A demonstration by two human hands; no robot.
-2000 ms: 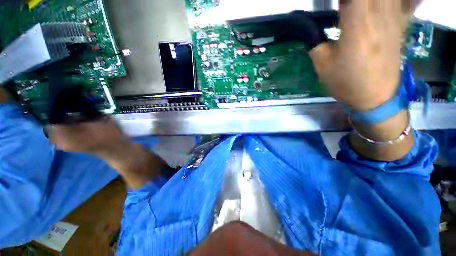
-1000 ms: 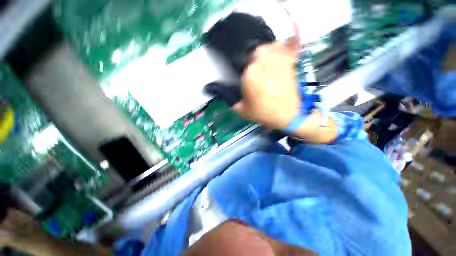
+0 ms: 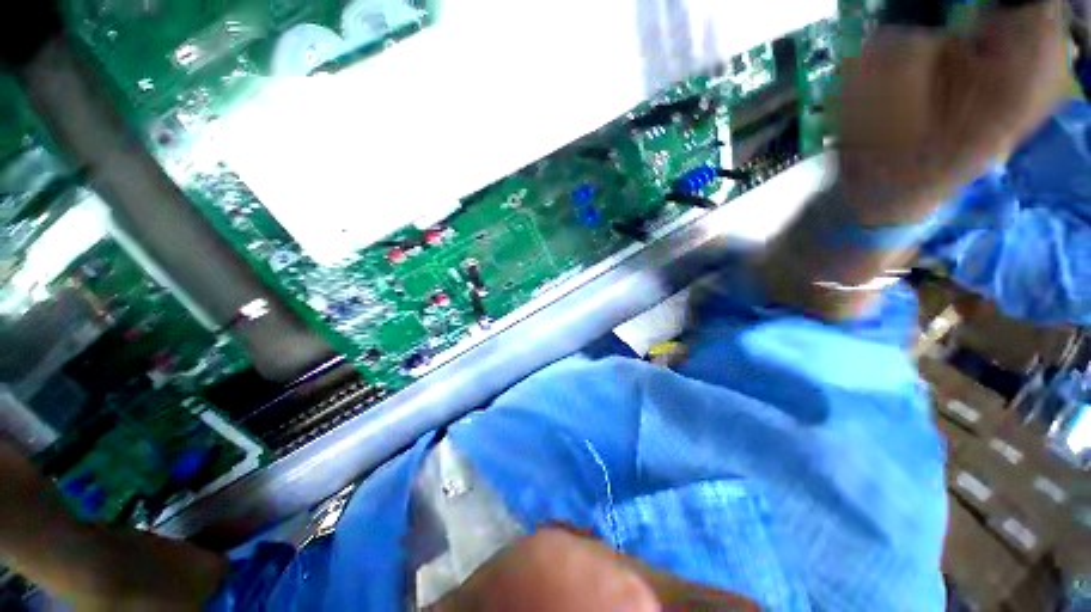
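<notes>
A large green circuit board (image 3: 485,257) lies tilted across the middle, with a white, glare-bright bar (image 3: 455,132) over it and small red, blue and black parts along its near side. My right hand (image 3: 939,108) is blurred at the upper right, beyond the rail and past the bar's right end. Black finger cots show at the top edge, which cuts off the fingertips. My left hand (image 3: 60,526) is blurred at the lower left, cut off by the left edge. Its fingers and anything held are hidden.
A silver conveyor rail (image 3: 514,341) runs diagonally between my coat and the boards. Another board (image 3: 144,448) lies at the left, beyond a grey strip (image 3: 180,227). Another person's blue sleeve (image 3: 1023,245) appears close by my right arm. Brown surfaces with pale pieces show at lower right.
The view has turned and shifted. My right hand has moved from over the white bar to the upper right. The black rectangle in the gap between the boards no longer shows.
</notes>
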